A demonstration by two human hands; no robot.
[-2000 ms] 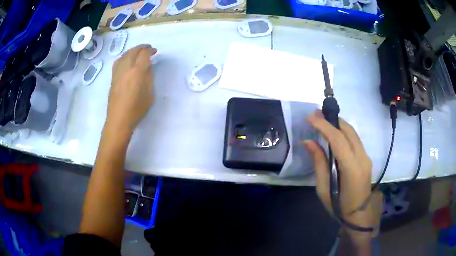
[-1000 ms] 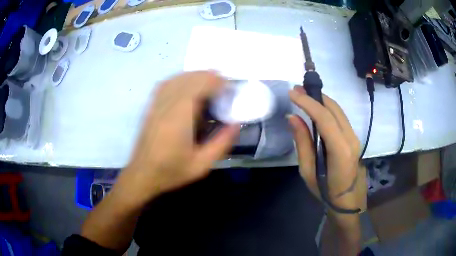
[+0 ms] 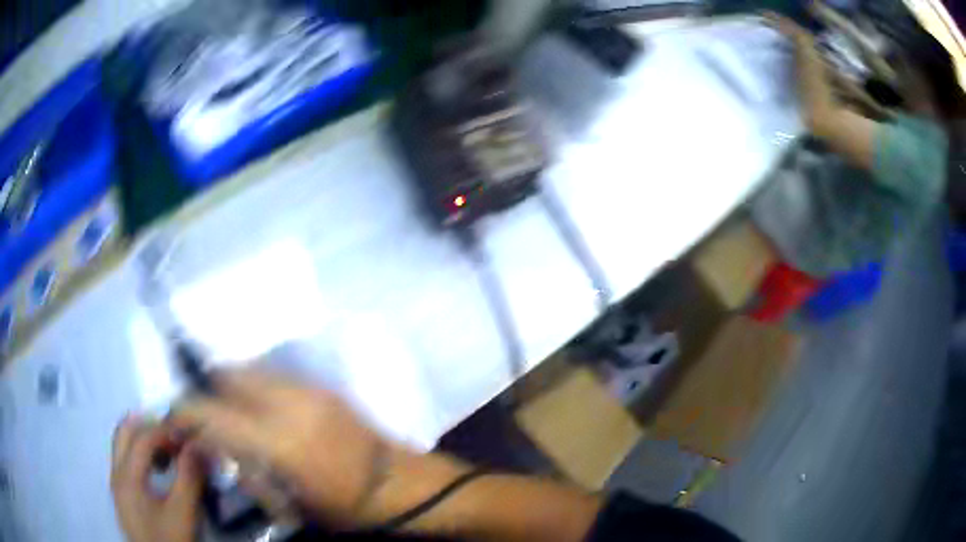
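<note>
The view is turned and blurred. My right hand (image 3: 281,439) holds the soldering iron (image 3: 191,365), its tip end pointing up and left over the bench. My left hand (image 3: 159,492) is at the lower left, cut off by the bottom edge, with fingers bent close to my right fingers. Part of the black housing (image 3: 233,513) shows between and below the hands. Something small and pale is at my left fingertips, too blurred to name. The white oval panel cannot be made out clearly.
The soldering station (image 3: 471,148) with a red light stands on the white bench, its cords running to the front edge. A blue bin (image 3: 270,122) is behind. Cartons (image 3: 583,423) are below. Another person's arm (image 3: 837,122) is at upper right.
The view has swung right and tilted. My left hand took a white oval panel over the housing; now both hands are close together at the lower left. The iron remains in my right hand.
</note>
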